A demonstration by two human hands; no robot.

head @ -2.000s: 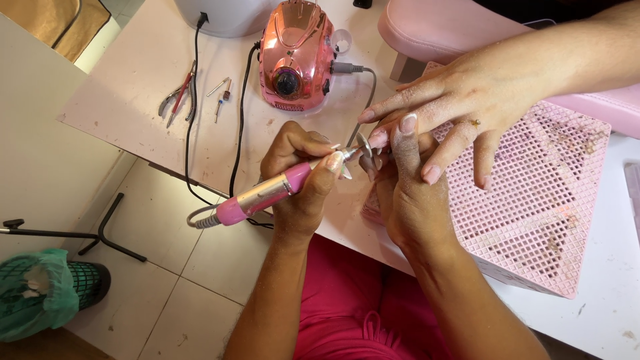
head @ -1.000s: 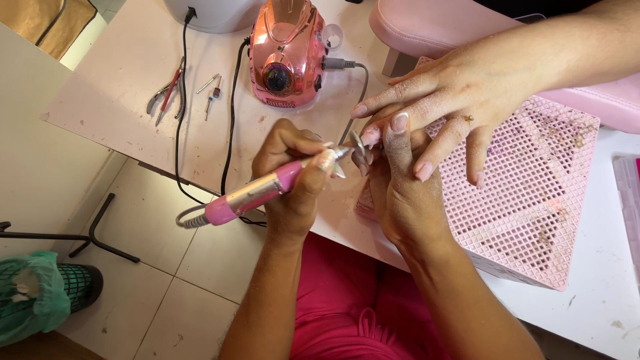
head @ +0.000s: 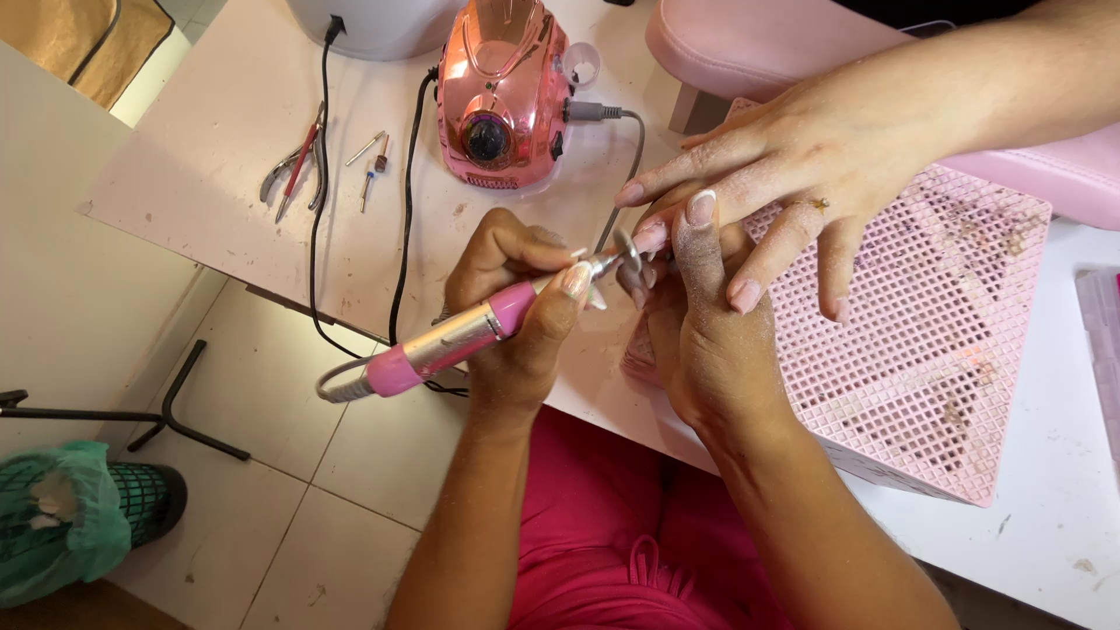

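Note:
My left hand [head: 525, 315] grips a pink and silver nail drill handpiece [head: 455, 337], its disc-shaped tip [head: 627, 253] close to a fingertip of another person's hand. My right hand [head: 722, 324] holds that finger, thumb on top; its other fingers are partly hidden below. The other person's hand [head: 814, 175], dusty and with a ring, reaches in from the upper right, fingers spread over a pink perforated dust collector [head: 910, 350]. A shiny pink drill control unit [head: 501, 96] stands at the top, with a grey cord plugged into its side.
A cuticle nipper [head: 318, 166], a red-handled tool [head: 299, 171] and several drill bits [head: 374, 171] lie on the white table [head: 219, 131]. Black cables [head: 404, 219] cross its edge. A pink padded armrest [head: 744, 44] is at the upper right. A lined waste basket [head: 140, 503] stands lower left.
The view has shifted slightly. The handpiece stays in my left hand, and its disc tip remains by the other person's fingertip at a slightly changed angle.

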